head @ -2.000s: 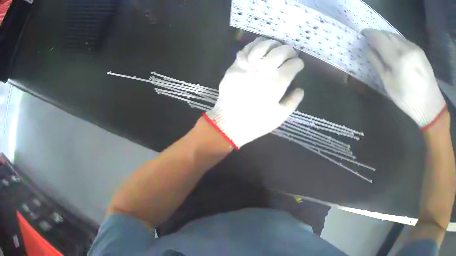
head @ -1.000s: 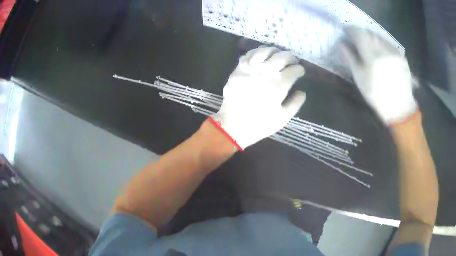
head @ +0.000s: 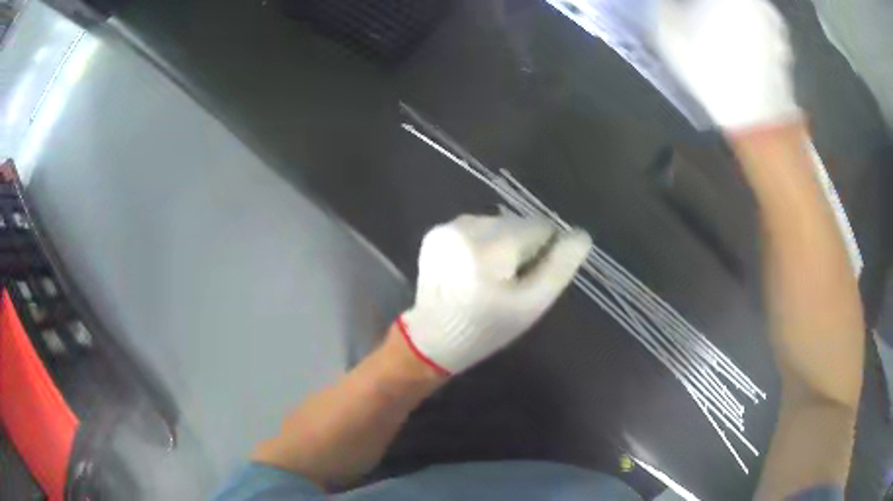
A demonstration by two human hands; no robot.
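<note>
My left hand, in a white glove with a red cuff, is at the middle. Its thumb and fingertips close on the upper part of a loose bundle of thin silver-white strips. The strips lie slanting on the dark mat, fanned at their lower right ends. One strip at the upper left looks dark and blurred. My right hand, gloved and blurred, is at the top right over the edge of a white panel. The panel is cut off by the top edge of the picture. Whether my right hand grips it cannot be told.
The dark mat has a long edge running down from the upper left. A black ribbed piece is at the top. Grey floor shows at the left. A red and black container is at the left edge.
The view has turned, so the strips slant more steeply. My left hand has gone from resting spread on the strips to fingers drawn together at them. My right hand and the panel are now higher in view.
</note>
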